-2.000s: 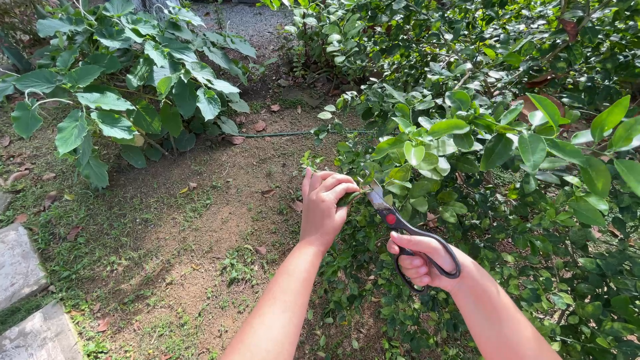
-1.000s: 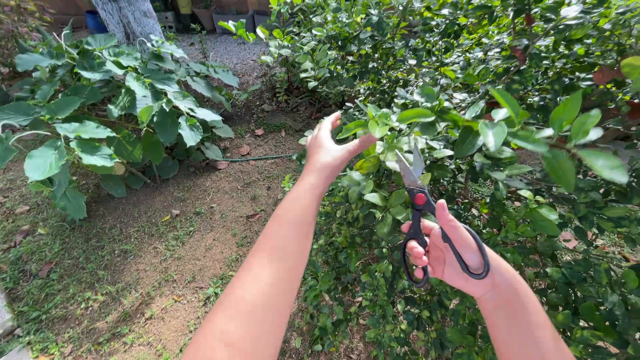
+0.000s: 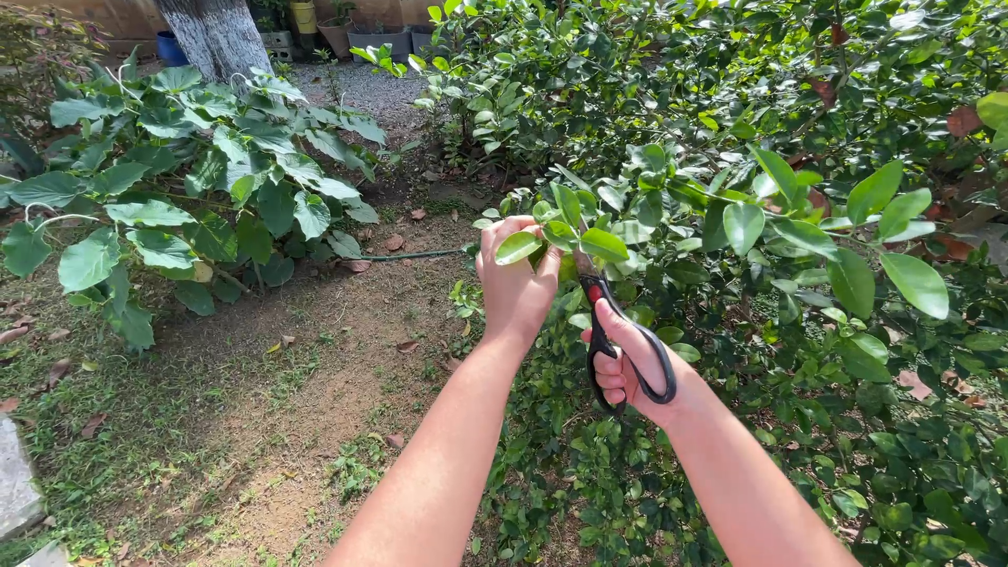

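My left hand [image 3: 516, 279] pinches a leafy shoot [image 3: 561, 235] at the near left edge of a dense green shrub [image 3: 693, 260]. Its fingertips are partly behind the leaves. Just right of it, my right hand [image 3: 634, 358] holds black-handled scissors [image 3: 594, 295] with a red pivot, thumb and fingers through the loops. The blades point up and lie among the leaves beside the shoot. Leaves hide the blade tips, so whether they touch a stem cannot be told.
A broad-leaved plant [image 3: 213, 189] grows at the left, before a white-painted tree trunk [image 3: 216, 39]. A thin green hose [image 3: 413, 255] crosses the soil behind my left hand. Paving stones [image 3: 16, 472] lie at the lower left. Pots [image 3: 337, 35] stand along the back wall.
My left hand, its fingers spread beside the leaves one second ago, has closed on a shoot. The scissors' blades, apart and visible then, are now among the leaves beside it.
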